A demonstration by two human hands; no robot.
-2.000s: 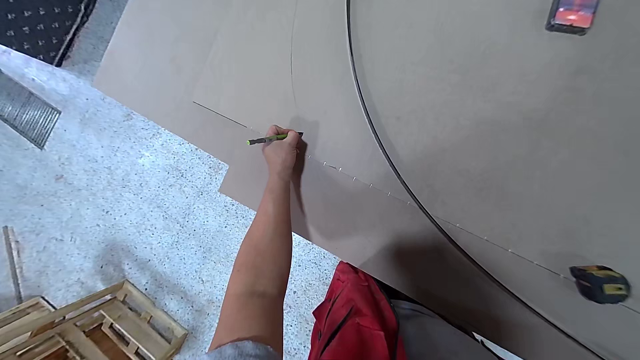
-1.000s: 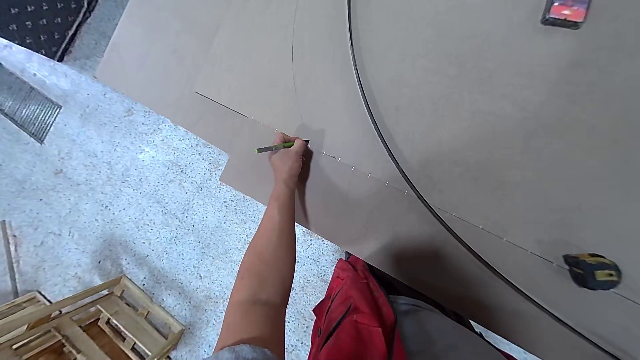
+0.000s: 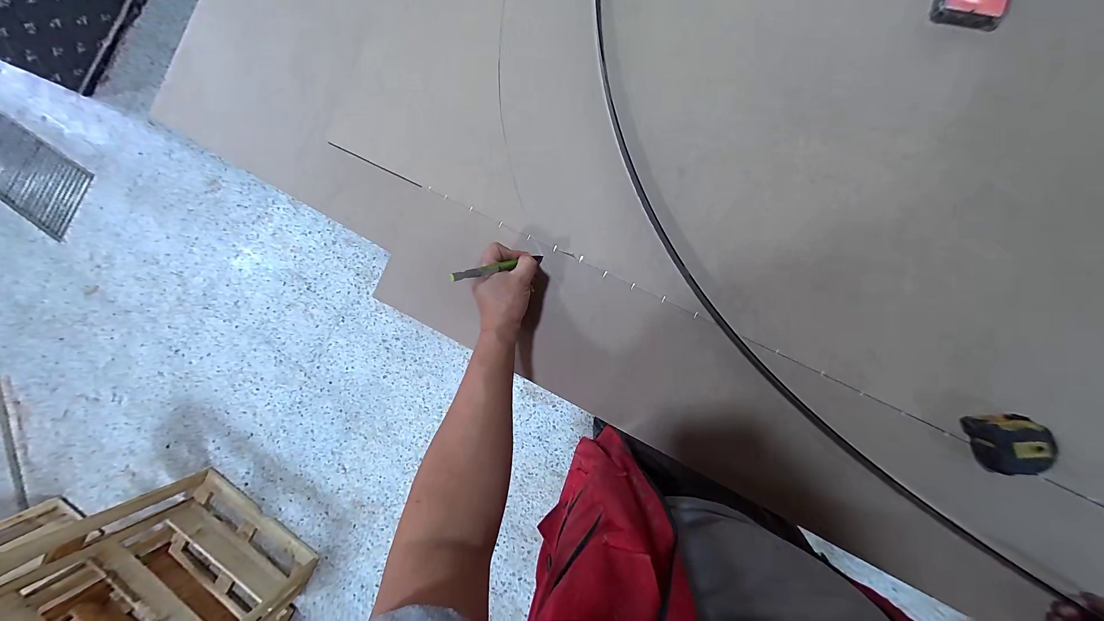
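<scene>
My left hand (image 3: 504,289) is closed around a green and dark pencil or marker (image 3: 485,270), its dark tip towards the right. It is over a large brownish-grey board (image 3: 862,216), just below a straight line with small pale marks (image 3: 634,285). A long thin black strip (image 3: 660,228) curves across the board to the right of that hand. At the bottom right corner a dark, cut-off part of what looks like my right hand (image 3: 1068,609) is at the strip; its grip is unclear. A black and yellow tape measure (image 3: 1011,444) lies by the line.
A phone-like device (image 3: 970,10) lies at the top right. Slatted wooden frames (image 3: 198,535) stand on the speckled floor (image 3: 259,345) at lower left. A metal grate (image 3: 39,181) and a dark patterned mat (image 3: 56,39) are at the left. The board's edge has a step (image 3: 381,276).
My left hand has moved down from the line with the pencil or marker, uncovering more pale marks to its left. A dark part of a hand has come into view at the bottom right corner.
</scene>
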